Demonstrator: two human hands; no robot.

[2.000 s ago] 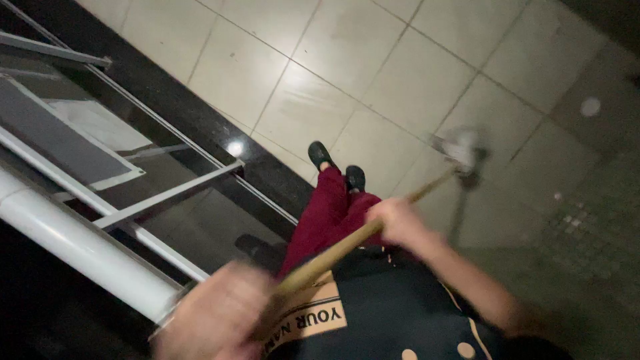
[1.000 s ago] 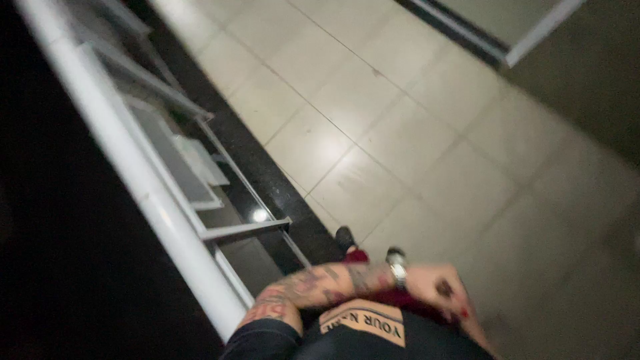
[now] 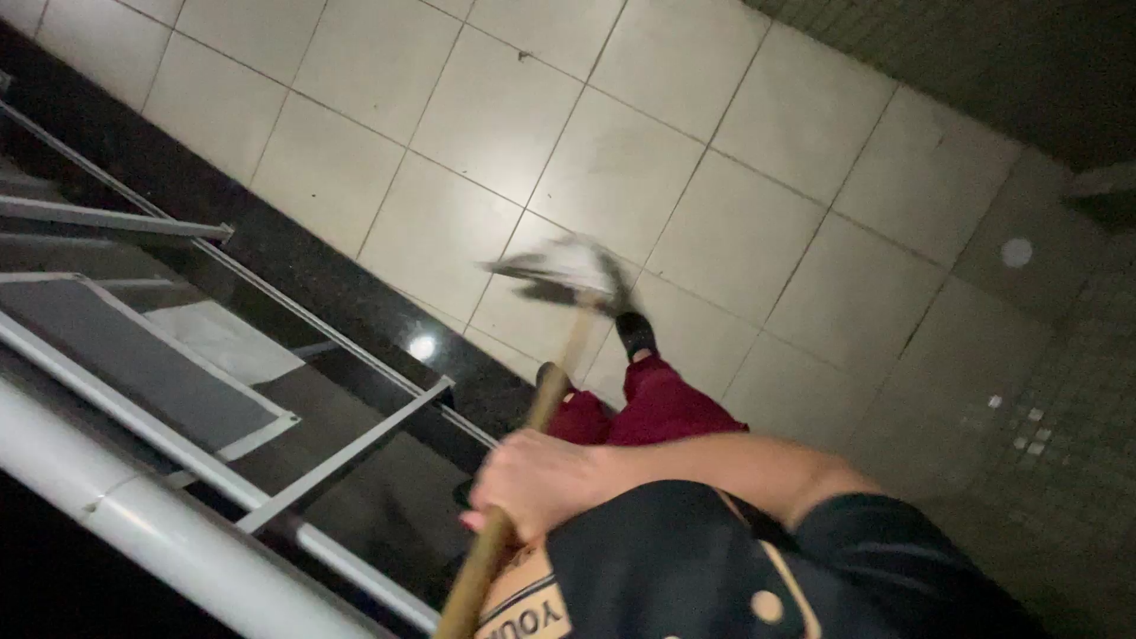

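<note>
My right hand (image 3: 532, 484) is closed around the wooden handle (image 3: 475, 572) of a mop, in front of my dark shirt. From there the handle runs up and slightly right to the blurred white and grey mop head (image 3: 568, 271), which is over the pale floor tiles just beyond my dark shoes. The lower end of the handle leaves the view at the bottom edge. My left hand is not in view.
A metal railing (image 3: 80, 497) with thin bars runs diagonally along the left, beside a black stone edge (image 3: 293, 257). Pale floor tiles (image 3: 612, 146) spread ahead. A dark mosaic surface (image 3: 1021, 497) lies at the right.
The mop head, right of my feet two seconds ago, is now in front of them. My left hand, blurred at the handle's lower part then, is out of view. The view has swung.
</note>
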